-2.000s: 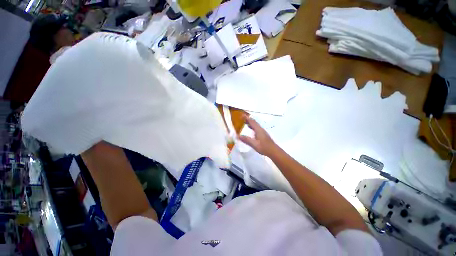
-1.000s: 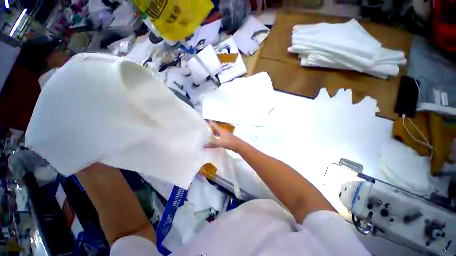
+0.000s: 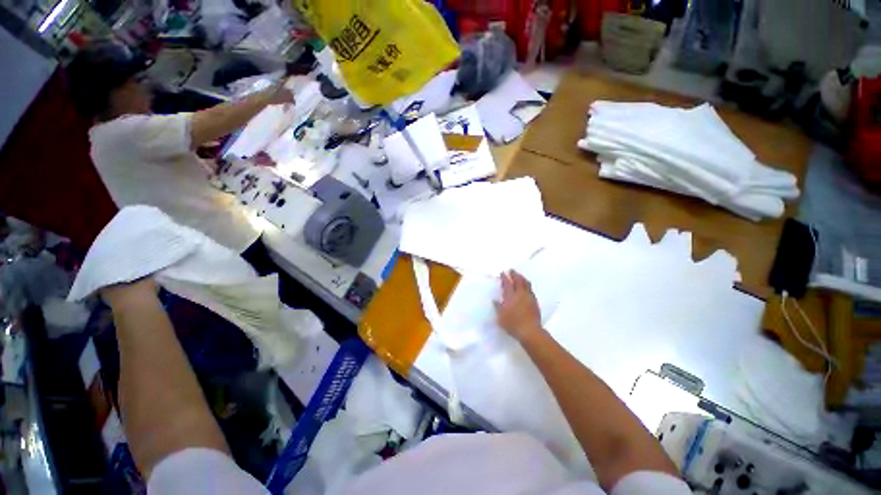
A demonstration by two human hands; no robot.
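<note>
A large white fabric panel [image 3: 217, 280] hangs bunched from my raised left hand at the left. The cloth covers my left hand, so only the wrist shows and the fingers are hidden. My right hand [image 3: 520, 305] lies on white cut pieces at the table's left part, fingers a little apart, with no pinch visible. A white pile of cut panels [image 3: 638, 309] with a jagged far edge spreads to its right. A separate white piece [image 3: 478, 227] lies just beyond the hand. A narrow white strip [image 3: 425, 295] crosses an orange patch [image 3: 391, 324].
A blue basket [image 3: 324, 401] with white pieces is beside my lap. My sewing machine [image 3: 749, 459] is at lower right. A fanned white stack [image 3: 681, 155] lies on the brown board [image 3: 551, 150]. A neighbour's machine [image 3: 343, 222] and a person [image 3: 159, 164] are at left. A yellow bag [image 3: 391, 48] hangs above.
The panel, stretched wide between both hands before, now hangs folded and lower from my left hand. My right hand has let go of its edge and moved right onto the pile. The neighbour is uncovered.
</note>
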